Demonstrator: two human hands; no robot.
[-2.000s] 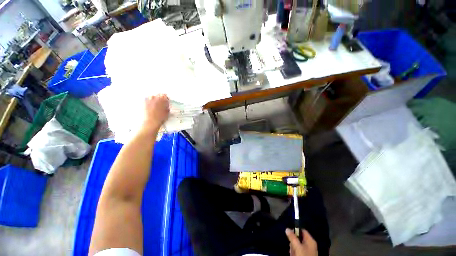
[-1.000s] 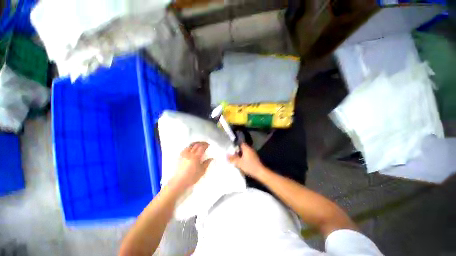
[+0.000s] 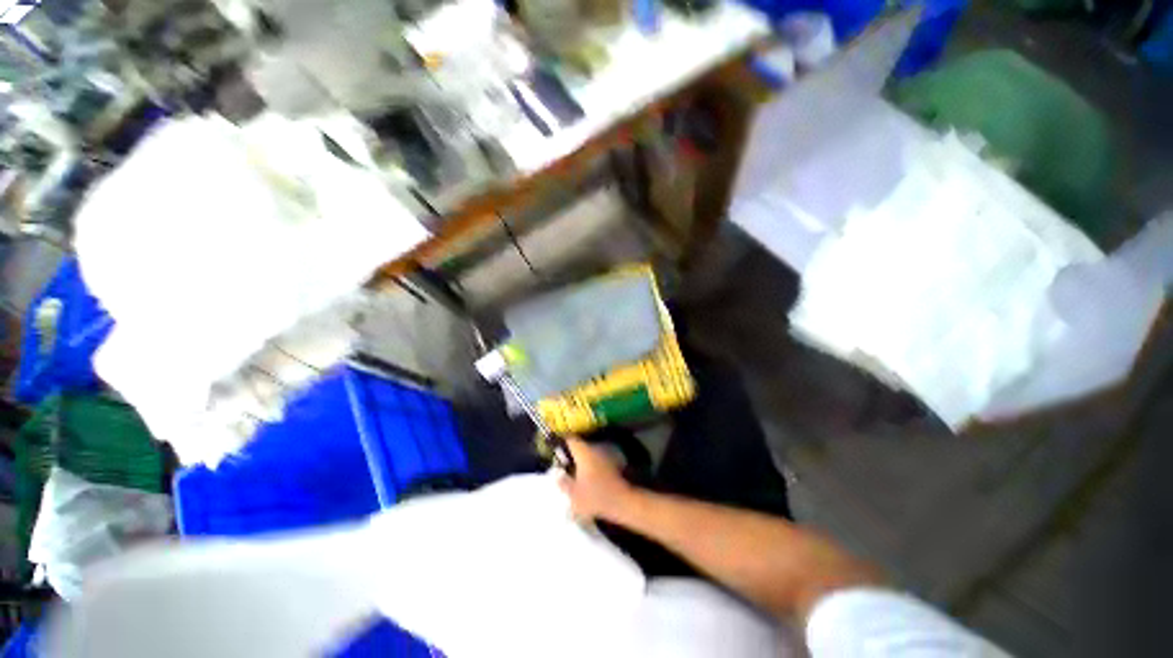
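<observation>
A white fabric panel (image 3: 476, 559), blurred, spreads across the lower left over my lap and the blue crate. My right hand (image 3: 594, 481) holds the black grip of the mallet (image 3: 525, 397), whose yellow-green and white head is at the left edge of the padded block. My right hand is also at the panel's edge; whether it grips the cloth is unclear. The padded block (image 3: 625, 401) has yellow wrapping with a green patch and a grey pad (image 3: 583, 332) on top. My left hand is not visible.
A white bundle (image 3: 206, 257) lies on the sewing table (image 3: 566, 154), above the blue crate (image 3: 277, 463). An open carton (image 3: 823, 167) with white panels (image 3: 933, 276) stands at right. A green crate (image 3: 84, 444) is at far left.
The view has tilted up and turned. The panel that lay on my lap under my left hand now stretches out to the left. My left hand has gone out of sight. My right hand keeps the mallet.
</observation>
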